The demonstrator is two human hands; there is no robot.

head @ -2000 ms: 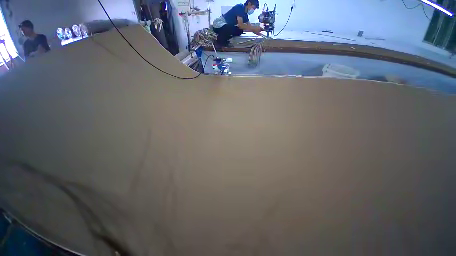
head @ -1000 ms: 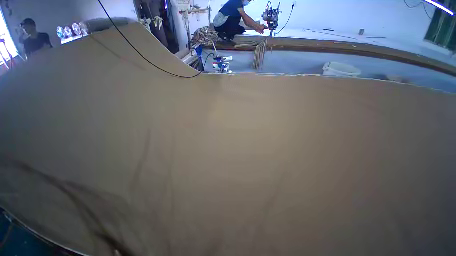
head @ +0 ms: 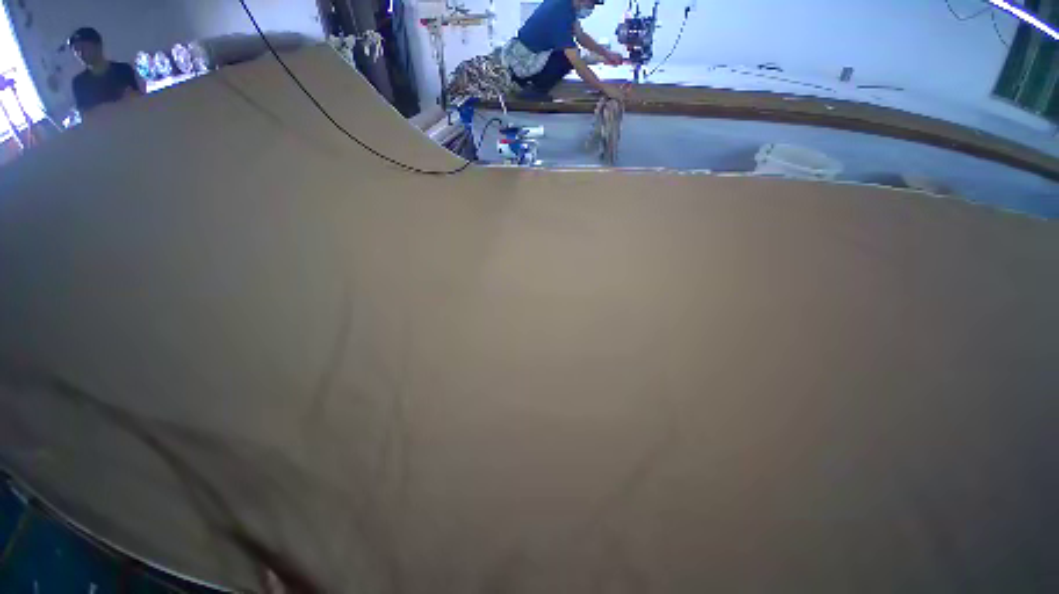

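Note:
A wide tan fabric ply (head: pixel 604 348) fills most of the view. Its pale selvedge (head: pixel 720 174) runs along the far side. Dark creases converge at the bottom edge, left of centre. There a small pinkish patch, perhaps fingertips of my left hand (head: pixel 274 581), shows at the cloth; it is cut off and too small to tell its grip. My right hand is not in view.
A person (head: pixel 105 79) stands behind the cloth at far left. Another person (head: pixel 546 52) crouches at a cutting machine (head: pixel 636 37) on the far table (head: pixel 813 109). A black cord (head: pixel 319 120) hangs over the cloth. Green floor (head: pixel 47 545) shows at lower left.
The far crouching person has lowered one hand to the hanging strips beside the machine. The person at left appears slightly further right and higher. The creases by the bottom edge have shifted slightly.

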